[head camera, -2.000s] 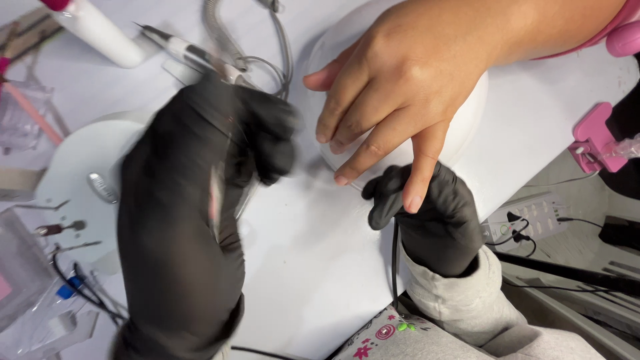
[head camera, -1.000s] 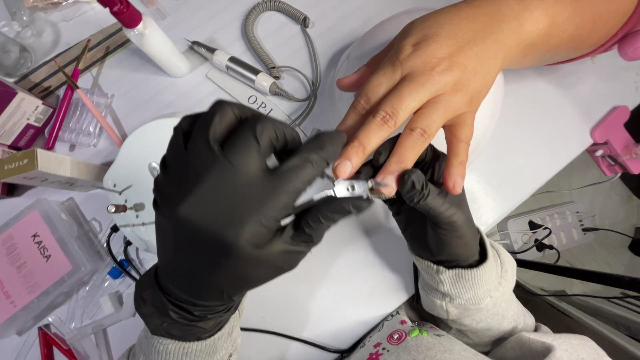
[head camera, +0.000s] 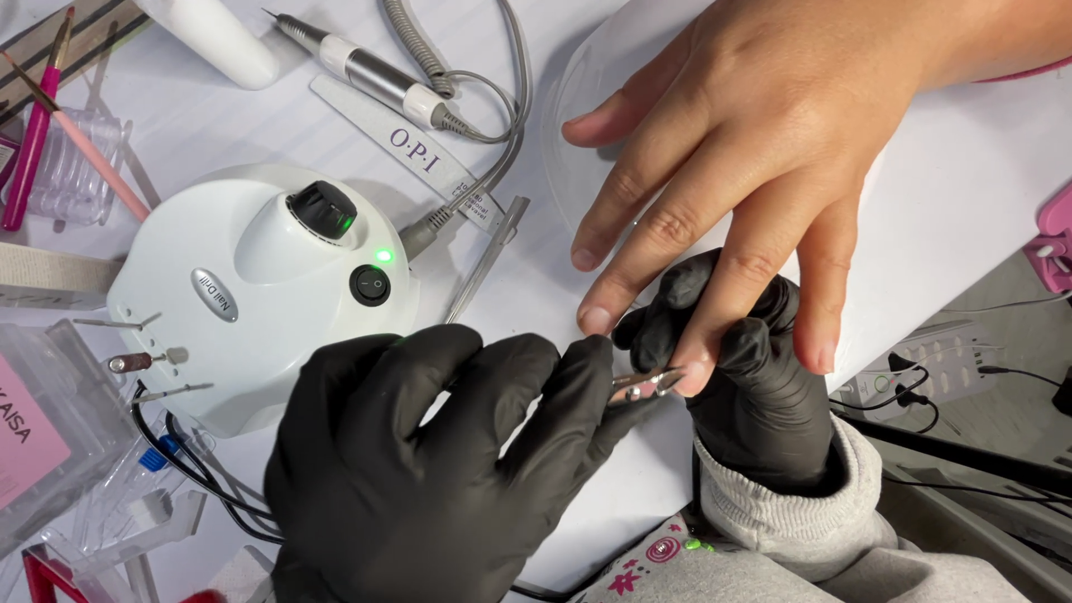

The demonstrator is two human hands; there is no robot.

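Note:
My left hand (head camera: 444,469), in a black glove, is closed around metal cuticle nippers (head camera: 641,387). Their jaws touch the tip of the ring finger on another person's bare hand (head camera: 754,167). That hand lies palm down from the upper right with its fingers spread. My right hand (head camera: 754,394), also gloved in black, is beneath it and grips the ring finger between thumb and fingers. The nippers' handles are hidden by my left hand.
A white nail drill machine (head camera: 251,293) with a green light stands left. Behind it lie the drill handpiece (head camera: 368,71), a nail file (head camera: 402,142) and a clear stick (head camera: 490,260). Brushes (head camera: 92,151) and a plastic box (head camera: 50,419) are farther left. A power strip (head camera: 921,368) is at right.
Two seconds ago my left hand was apart from the other person's fingers; one second ago the nippers were at the ring fingertip. My left hand now sits lower, uncovering the drill machine.

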